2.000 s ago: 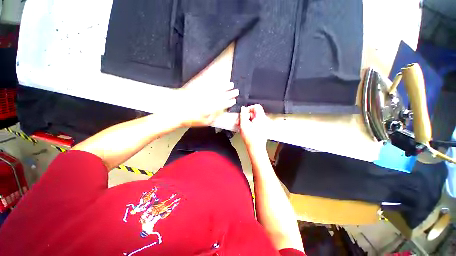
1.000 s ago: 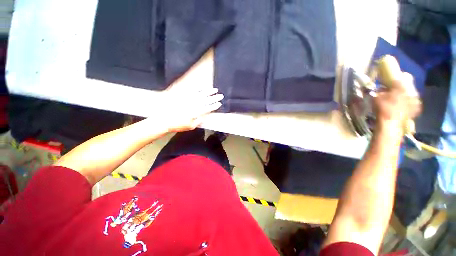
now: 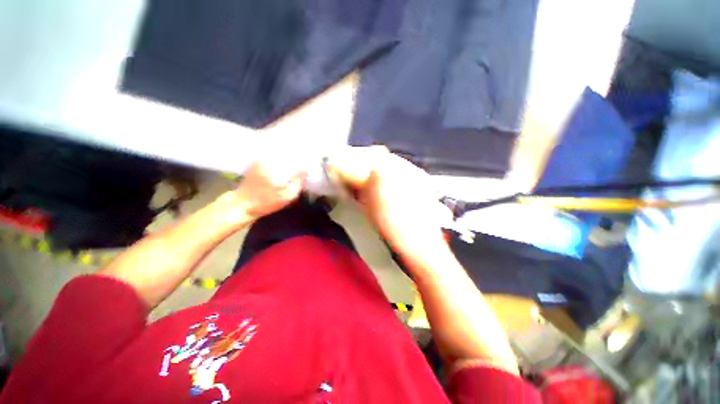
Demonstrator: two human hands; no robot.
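The dark garment panel (image 3: 442, 87) lies on the white pressing table, with a slanted opening between two parts. My right hand (image 3: 379, 177) is closed at the table's front edge, below the opening. The rear end of the steam iron (image 3: 454, 207), with its cable and hose, shows behind this hand; the rest of the iron is hidden or washed out by glare. My left hand (image 3: 272, 185) is beside it with curled fingers, close to a small pale patch between the hands. Blur hides whether it grips anything.
A blue pad (image 3: 592, 142) lies at the table's right side, with a light blue block (image 3: 564, 235) at the edge. The dark cable and yellowish hose (image 3: 616, 203) run off right. Dark cloth (image 3: 529, 268) hangs below the front edge over a cardboard box (image 3: 509, 308).
The iron has left the blue pad and moved left with my right hand to the front edge near my left hand. My left hand's spread fingers have curled. The view has shifted and blurred.
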